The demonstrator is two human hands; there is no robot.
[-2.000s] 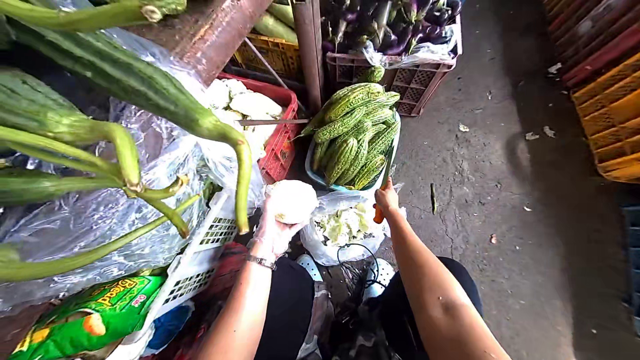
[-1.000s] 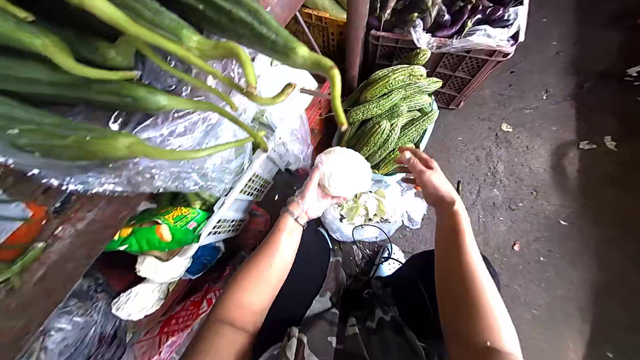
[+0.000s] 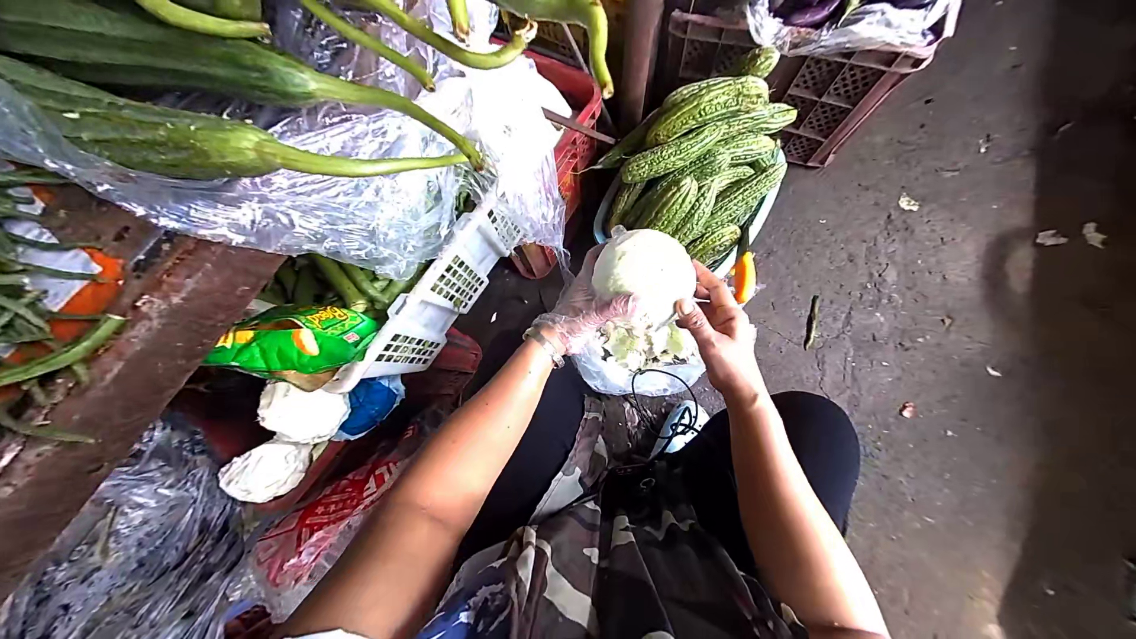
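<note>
A pale round vegetable head (image 3: 646, 273), seemingly a cabbage, rests in my left hand (image 3: 587, 306), which wears a thin clear glove. My right hand (image 3: 723, 333) is bare, with thumb and fingers at the head's right edge; whether they pinch a leaf is unclear. Below the head, pale leaf scraps (image 3: 643, 346) lie in a clear plastic bag (image 3: 632, 380). An orange-handled knife (image 3: 744, 277) is beside my right fingers, against the edge of a basin (image 3: 769, 206) heaped with bitter gourds (image 3: 706, 155); its blade is mostly hidden.
Long green gourds (image 3: 177, 133) with stems lie on plastic wrap at upper left, over a white crate (image 3: 454, 275). A green packet (image 3: 297, 342) and white wrapped bundles (image 3: 302, 411) sit lower down. A dark red crate (image 3: 821, 102) holds eggplants. A red crate (image 3: 577, 115) stands behind the wrap.
Two seconds ago my right hand held the orange-handled knife; it has let go of it. Since one second ago that hand has moved left to the pale head. My left hand still holds the head.
</note>
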